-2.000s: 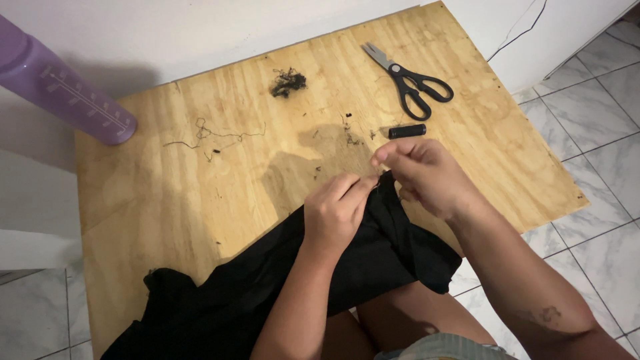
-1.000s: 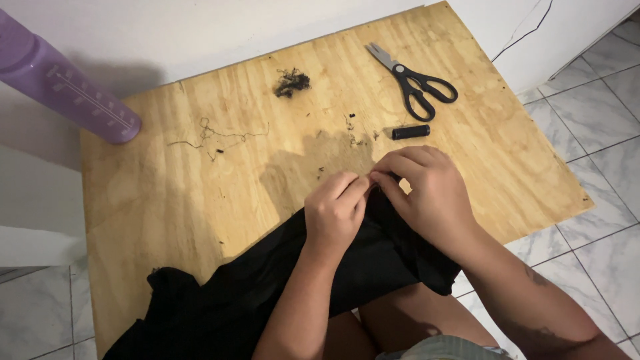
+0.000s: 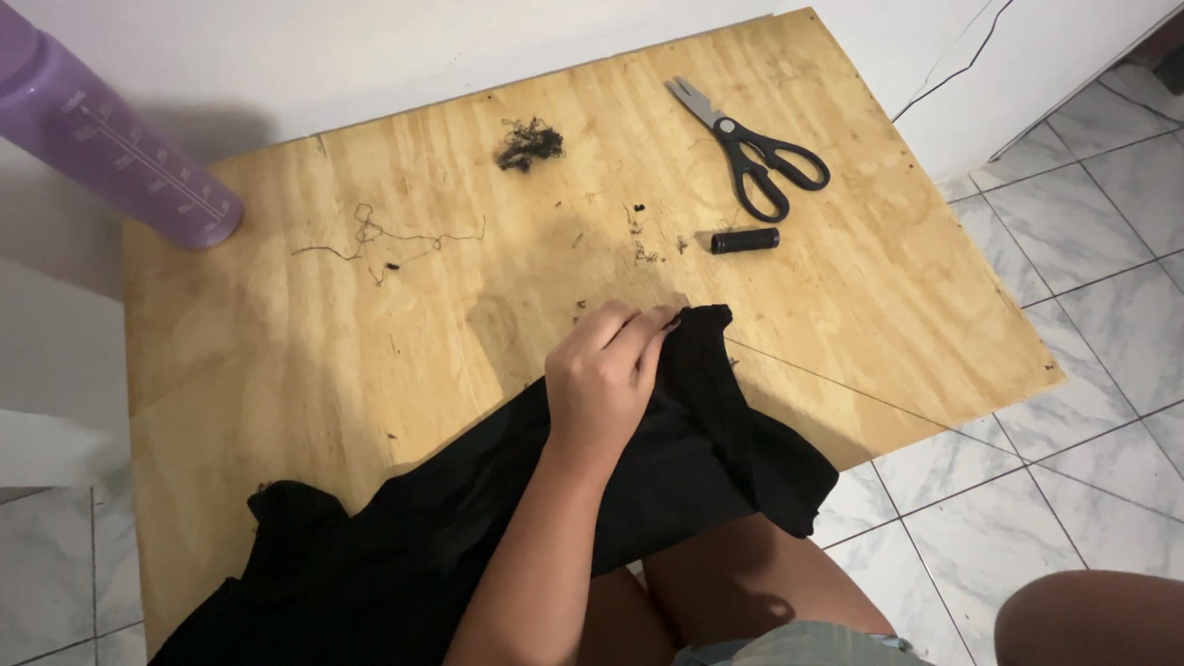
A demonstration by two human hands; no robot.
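Note:
My left hand (image 3: 606, 379) pinches the edge of a black cloth garment (image 3: 462, 518), which lies over the near side of the table and across my lap. From the pinched edge a thin dark thread (image 3: 851, 387) runs taut to the right, past the table edge and over the floor. My right hand is out of frame; only part of that arm shows at the bottom right. Beyond the cloth lie a black thread spool (image 3: 745, 240) and kitchen scissors (image 3: 749, 148) with black handles, their blades slightly apart.
The plywood table (image 3: 444, 148) bears a tangled clump of dark thread (image 3: 530, 144), a loose thread strand (image 3: 398, 236) and small scraps. A purple bottle (image 3: 166, 176) stands at its left. White walls adjoin the table's far side; marbled floor tiles (image 3: 1064, 370) lie to the right.
My right hand was beside my left at the cloth edge; it has moved away to the right, out of view. The long taut thread now shows. My left hand has stayed on the cloth.

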